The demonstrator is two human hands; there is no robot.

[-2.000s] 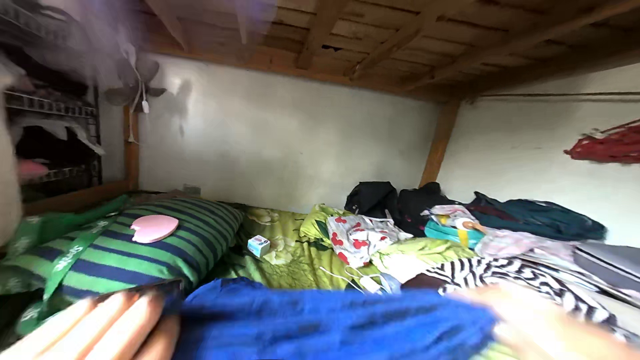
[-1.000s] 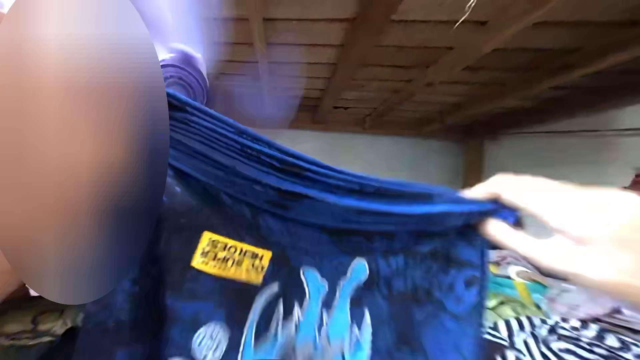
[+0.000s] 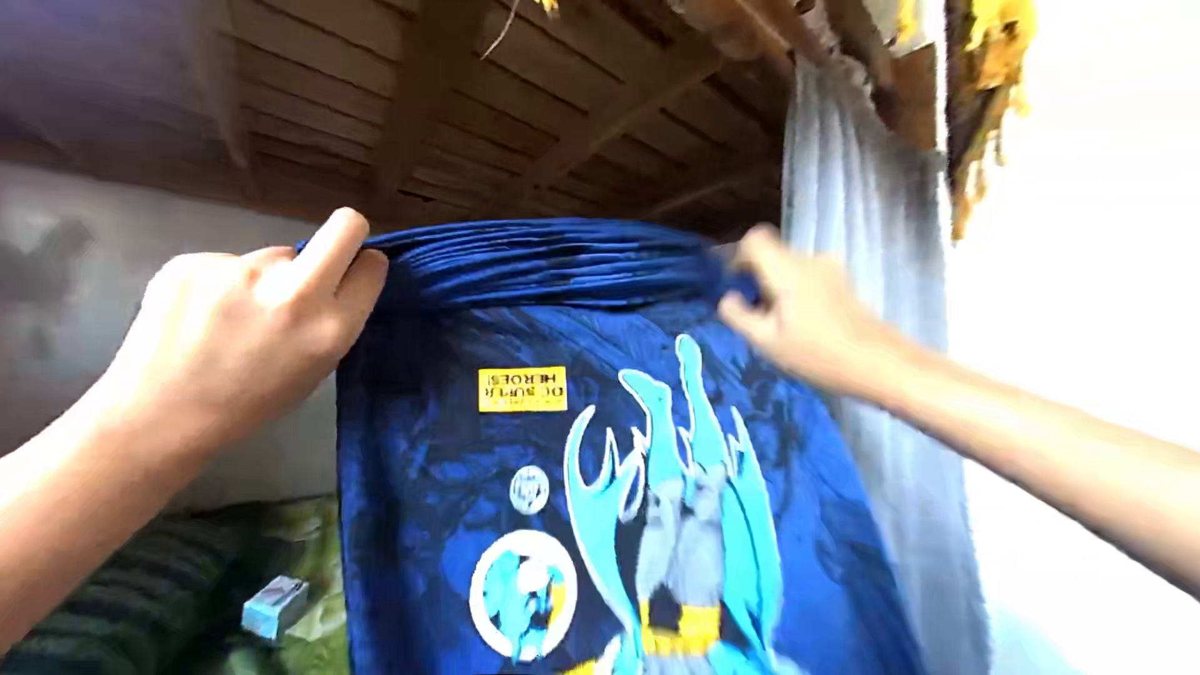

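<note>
A dark blue cloth garment (image 3: 450,469), probably a shirt, hangs in front of me with its print of a caped superhero upside down. Its upper edge is gathered in folds between my hands. My left hand (image 3: 272,309) pinches the left end of that edge between thumb and fingers. At the right end, my right hand (image 3: 797,300) grips the bunched cloth and looks blurred. The lower part of the garment runs out of view.
Behind the garment lie a small light blue box (image 3: 275,607) on a green patterned bedcover (image 3: 319,572) and a dark striped pillow (image 3: 141,591). A pale curtain (image 3: 872,281) hangs at right beside bright light. Wooden ceiling boards (image 3: 562,122) are overhead.
The blue cloth, low and bunched two seconds ago, now hangs raised with its print showing. My left hand has come into clear sight at its corner. The view has turned toward the curtain.
</note>
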